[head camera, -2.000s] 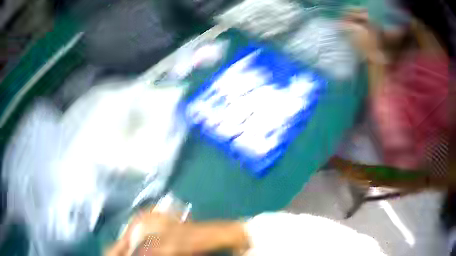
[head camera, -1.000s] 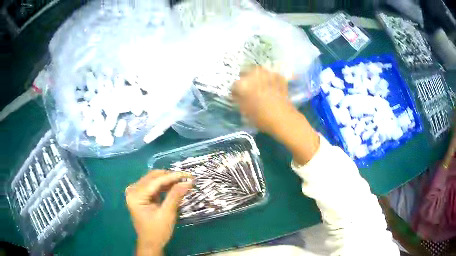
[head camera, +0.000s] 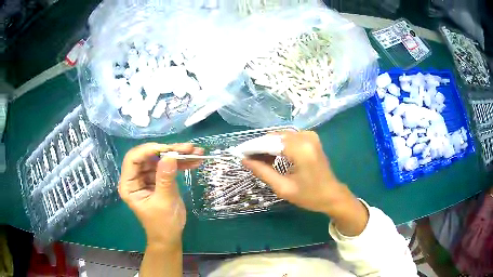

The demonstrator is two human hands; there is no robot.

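My left hand (head camera: 157, 189) pinches a slim white stick (head camera: 189, 156) between thumb and fingers, level above the rod box. My right hand (head camera: 308, 173) holds a white tapered piece (head camera: 259, 146), its narrow tip at the right end of the stick. Whether a metal rod is joined between them I cannot tell. The clear rod box (head camera: 238, 214) full of loose metal rods lies below both hands, its upper right part hidden by my right hand.
The bag of caps (head camera: 157, 92) and bag of sticks (head camera: 302, 70) stand behind. A clear blister tray (head camera: 70, 167) with two rows of pieces is at left. The blue tray (head camera: 386, 162) of white blocks, a labelled clear box (head camera: 401, 43) and a person's pink clothing (head camera: 475, 238) are at right.
My right hand has moved from the bag of sticks down to my left hand above the rod box, with the white tapered piece in it. The view has shifted slightly.
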